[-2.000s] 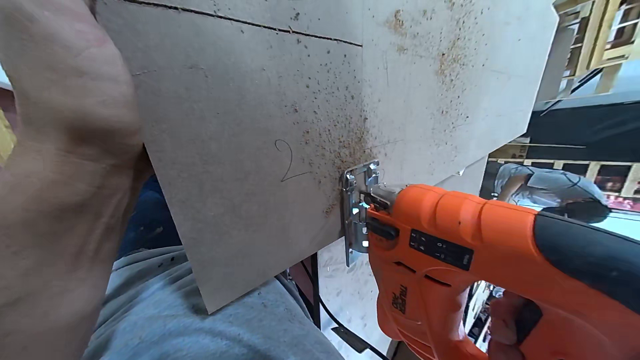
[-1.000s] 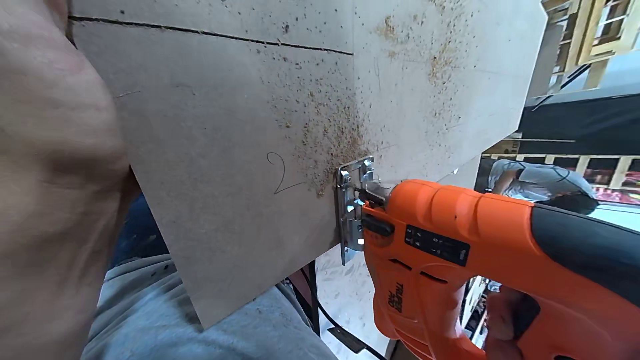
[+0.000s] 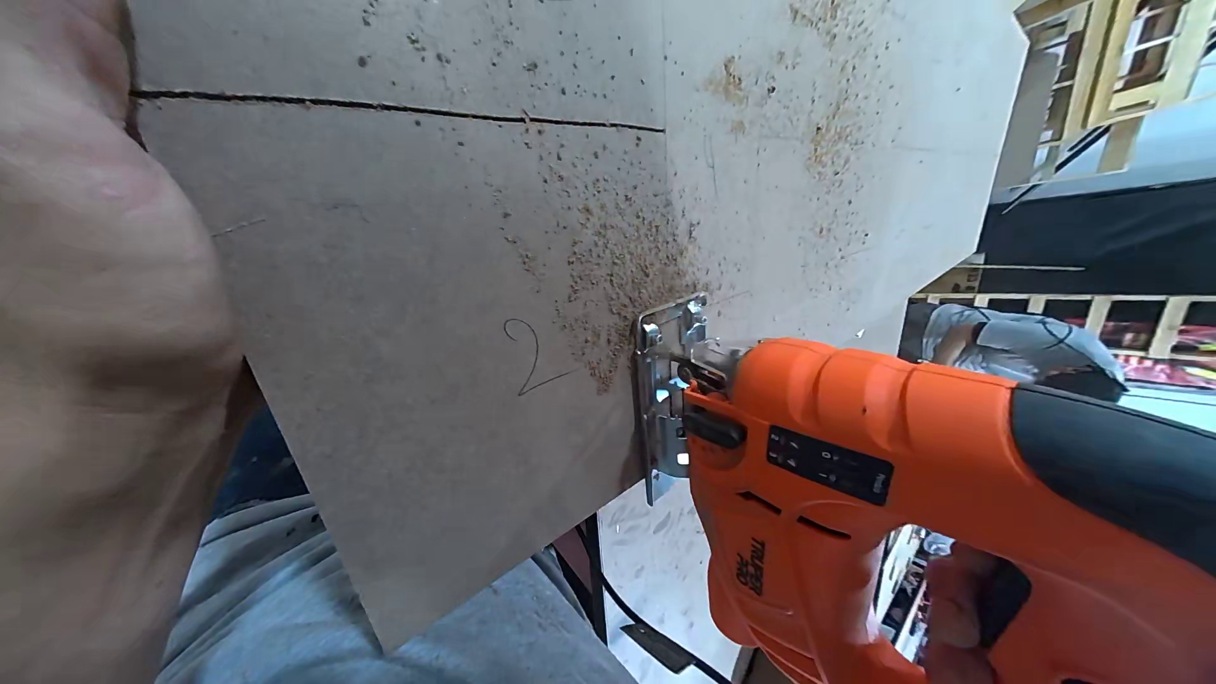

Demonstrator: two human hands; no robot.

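An orange and black Truper jigsaw lies on its side at the right, my right hand gripping its handle; only some fingers show. Its metal base plate meets the lower edge of a greyish-tan sheet panel. Sawdust covers the panel in front of the base plate, and a pencilled "2" is nearby. A dark cut line crosses the panel above. My left hand and forearm fill the left side, over the panel's left edge; the fingers are out of frame.
My legs in grey trousers are under the panel. A black cord hangs below beside a dark metal leg. At the right, a person in grey clothing bends over near light wooden frames.
The jigsaw's base plate stays near the panel's lower edge, close to the pencilled mark. Nothing has plainly been let go or picked up.
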